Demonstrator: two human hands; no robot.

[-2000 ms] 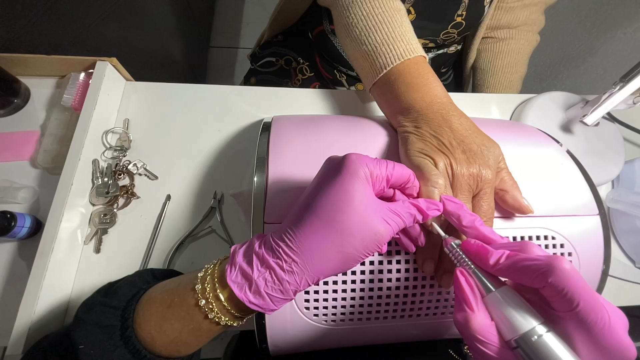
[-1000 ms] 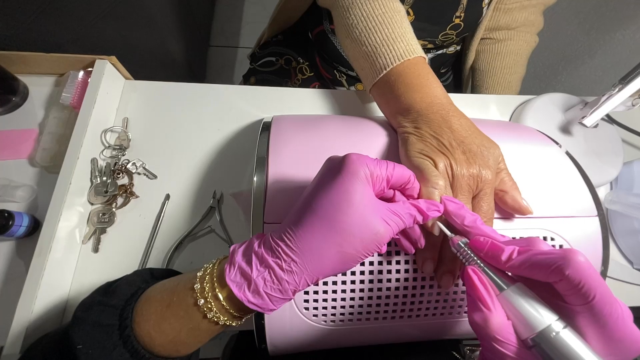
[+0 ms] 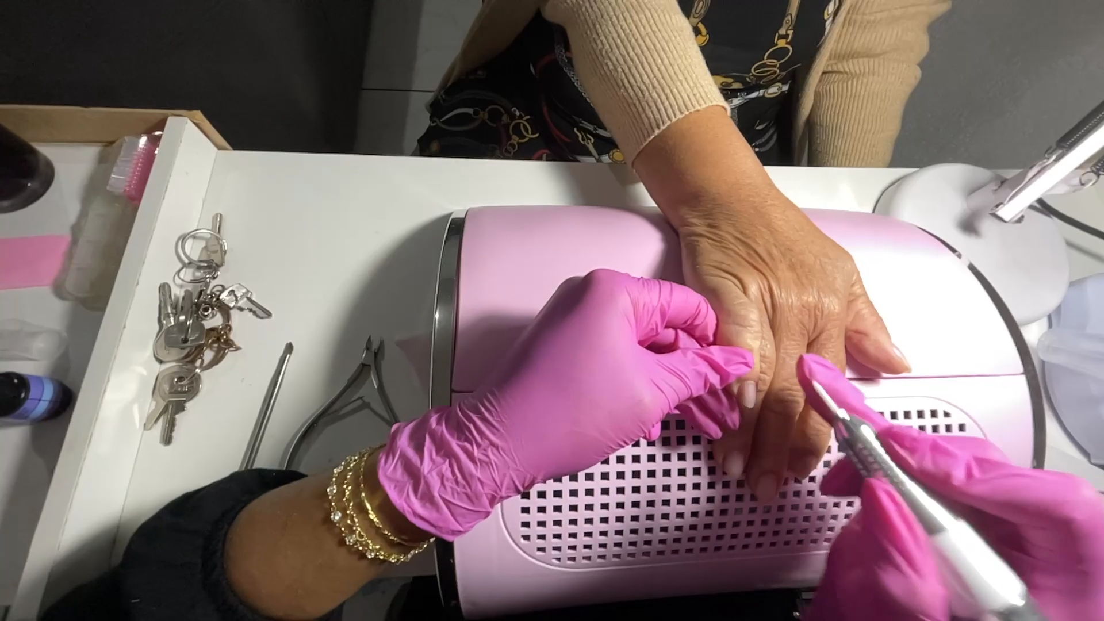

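Observation:
My left hand (image 3: 578, 388), in a pink glove with gold bracelets at the wrist, pinches a finger of another person's hand (image 3: 768, 267). That hand lies palm down, fingers toward me, on a pink nail dust collector (image 3: 552, 285) with a perforated grille. My right hand (image 3: 940, 509), also gloved in pink, is closed around a silver and white electric nail drill handpiece (image 3: 927, 509). Its thin bit points up and left, just right of the other person's fingers and apart from the nail held by my left hand. My right index fingertip lies near the bit.
Left of the dust collector lie cuticle nippers (image 3: 366, 379), a metal cuticle pusher (image 3: 272, 397) and a bunch of keys (image 3: 181, 328). A raised white edge (image 3: 129, 285) borders a tray with bottles and a brush. A lamp base (image 3: 957, 224) stands at the back right.
My right hand has drawn the drill back to the right, away from the finger it was at in the earlier frames. My left hand has stayed in nearly the same place.

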